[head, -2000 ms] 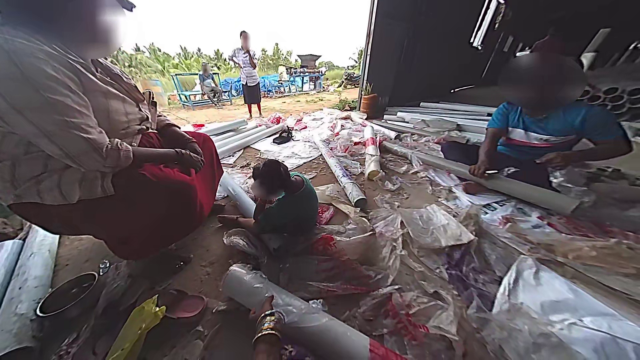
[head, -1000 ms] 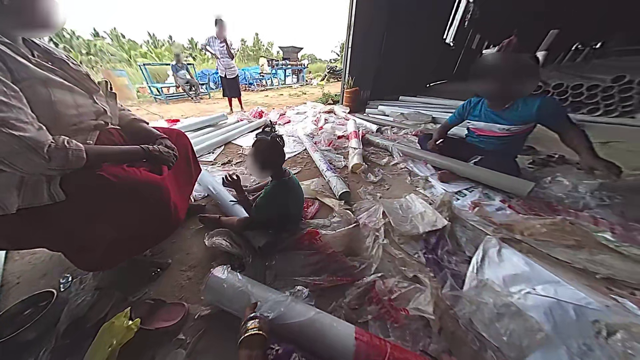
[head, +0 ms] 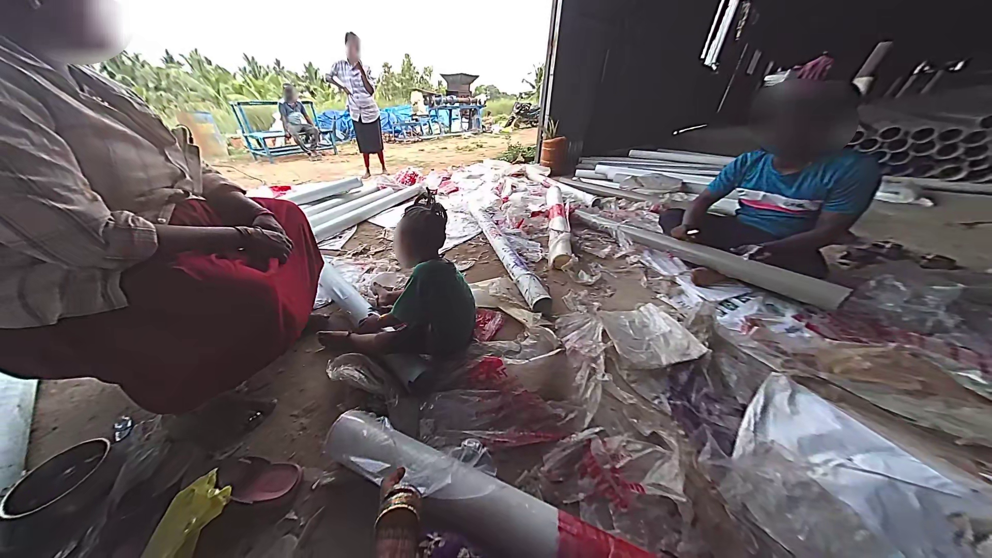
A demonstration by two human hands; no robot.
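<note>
A thick grey pipe (head: 465, 484) lies slanting across the bottom of the head view, with clear plastic film over its near-left part and a red wrapping at its lower right. One of my hands (head: 393, 479), with bangles at the wrist, is at the near side of this pipe; by its place it seems to be my left hand. Its fingers are mostly hidden, so its hold cannot be told. My right hand does not show. To the left of my hand are a pink sandal (head: 266, 479), a yellow plastic bag (head: 186, 515) and a dark round basin (head: 58, 480).
A person in a red skirt (head: 225, 310) sits close at left. A small child (head: 434, 306) sits on the ground ahead. Another person (head: 790, 201) sits behind a long pipe (head: 728, 263) at right. Loose plastic sheeting (head: 651, 337) and wrapped pipes (head: 508, 256) cover much of the ground.
The child, whose hand was raised one second ago, now has both arms low. The person at right has drawn an outstretched arm back toward the long pipe.
</note>
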